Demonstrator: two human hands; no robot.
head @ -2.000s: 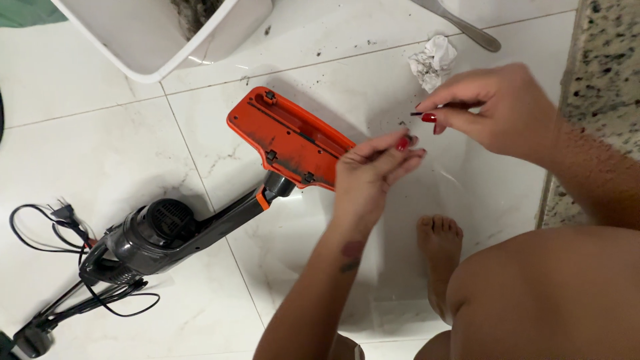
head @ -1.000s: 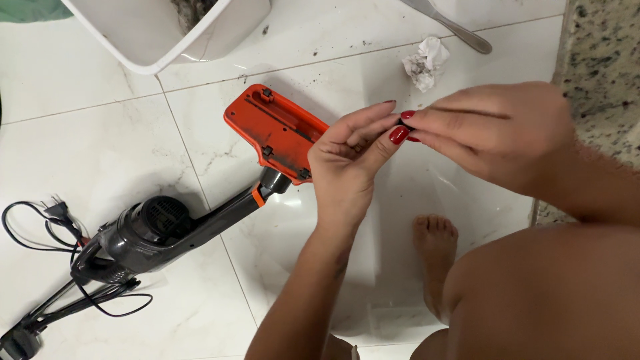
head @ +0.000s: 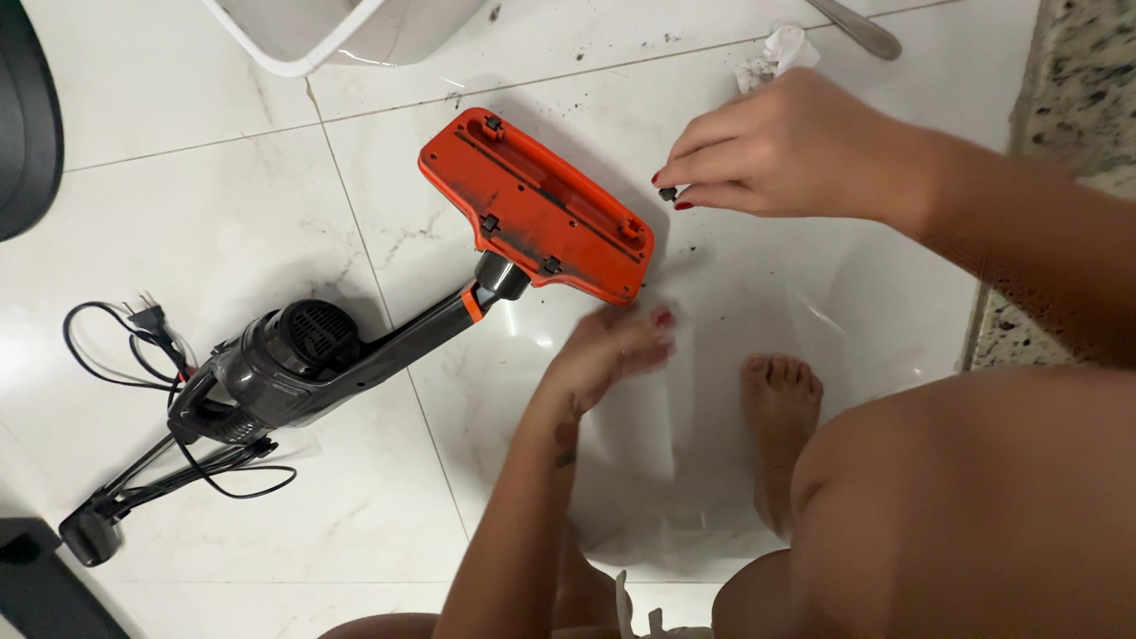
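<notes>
Between the fingertips of my right hand is a small black part, perhaps a little wheel, held off the right end of the orange floor head. My left hand, blurred, is just below that head's lower right corner, fingers apart and nothing seen in it. The orange vacuum floor head lies underside up, with dark smudges and small black wheels in its edges. It joins a black stick vacuum cleaner lying on the floor, its power cord loosely looped at the left.
A white plastic bin is at the top. Crumpled white paper and a metal utensil handle lie at the upper right. Dark specks dot the tiled floor. A speckled stone edge runs along the right; my bare foot is beside it.
My hands, together one second ago, have moved apart. The left is now lower, off the small black part, which stays in my right fingertips. The view has shifted somewhat.
</notes>
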